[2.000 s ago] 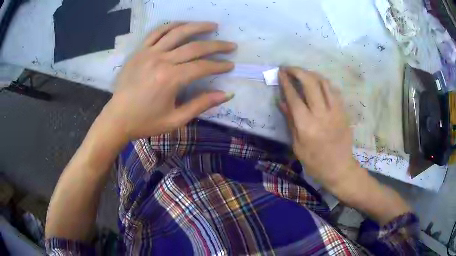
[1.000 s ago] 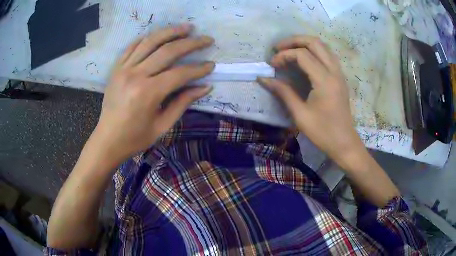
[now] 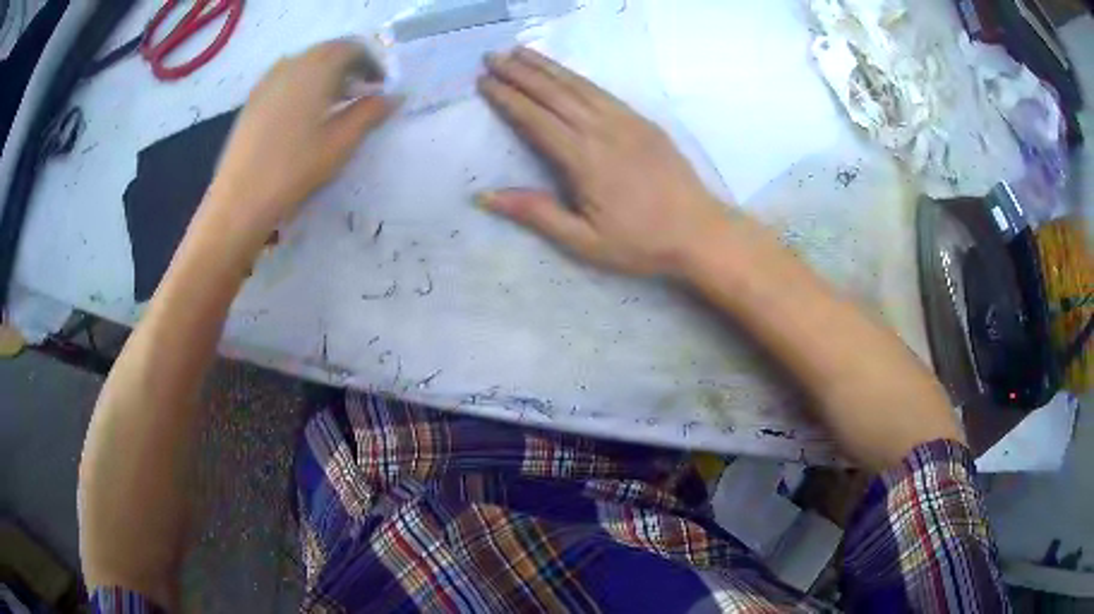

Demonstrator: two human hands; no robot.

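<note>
A pale, blurred folded piece lies at the far side of the table, between my hands. A small stack of pale grey-white finished pieces is just beyond it. My left hand is at its left end, fingers curled and thumb extended; whether it pinches the piece is unclear. My right hand is palm down, fingertips at the right end and thumb spread away. Dark charcoal pieces lie at left, partly hidden behind my left forearm.
Red-handled scissors lie far left. White sheets lie at upper right, beside a crumpled white heap. The iron stands at the right edge, with a yellow-orange thing beside it. The table's front edge runs before my body.
Both hands have moved from near the front edge to the far side of the table, and the white band is no longer at the front. The view has shifted, showing the scissors and stack.
</note>
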